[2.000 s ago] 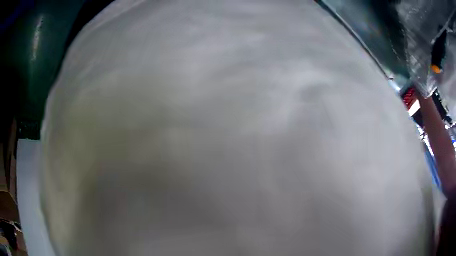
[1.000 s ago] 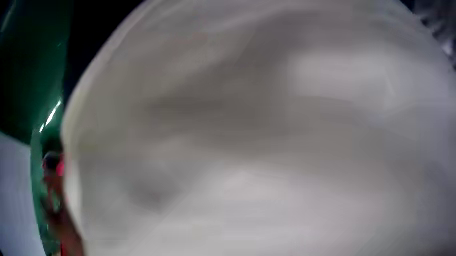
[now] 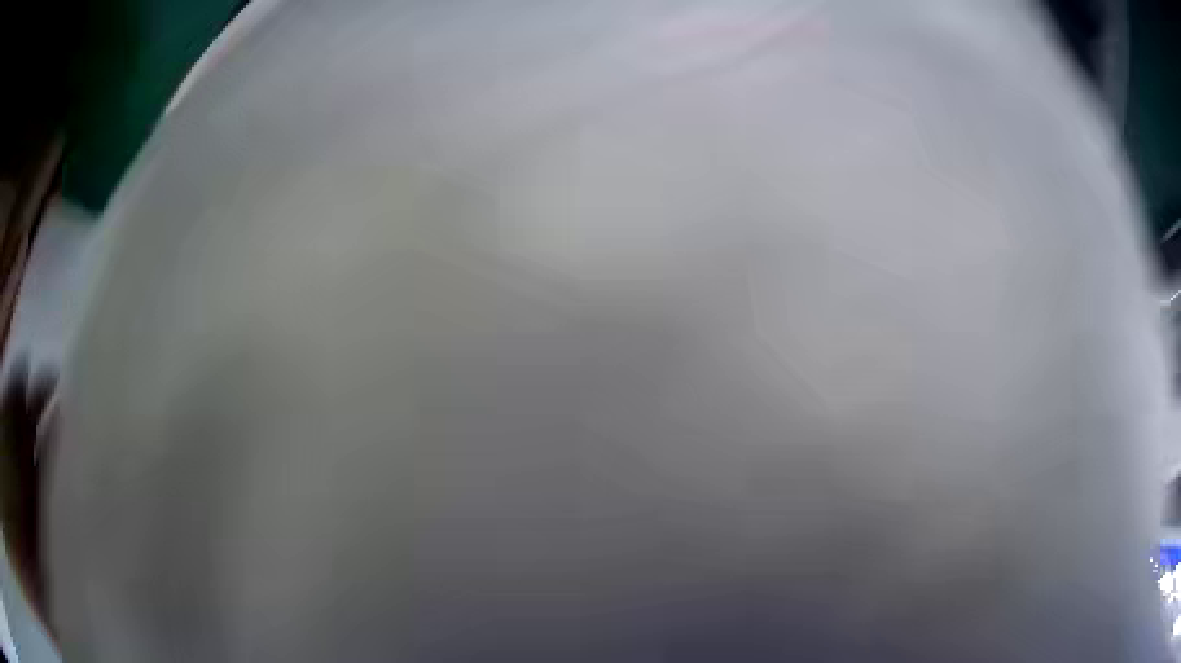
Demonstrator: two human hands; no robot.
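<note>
A large, blurred, whitish-grey rounded thing (image 3: 609, 337) fills nearly the whole view, very close to the camera. I cannot tell what it is. It hides the work area. At the far left edge, a dark brownish blurred shape (image 3: 26, 479) may be part of my left hand, cut off by the frame and the whitish thing. Whether it holds anything cannot be seen. My right hand is not visible.
A dark green surface (image 3: 104, 130) shows at the upper left, with a pale strip (image 3: 55, 279) below it. Another dark green patch (image 3: 1157, 117) shows at the upper right. Small bright and blue bits (image 3: 1169, 570) show at the lower right edge.
The whitish thing has shifted in the view and now reaches further left. The fingers and red spot seen at the lower left are gone; a dark brownish shape shows at the left edge.
</note>
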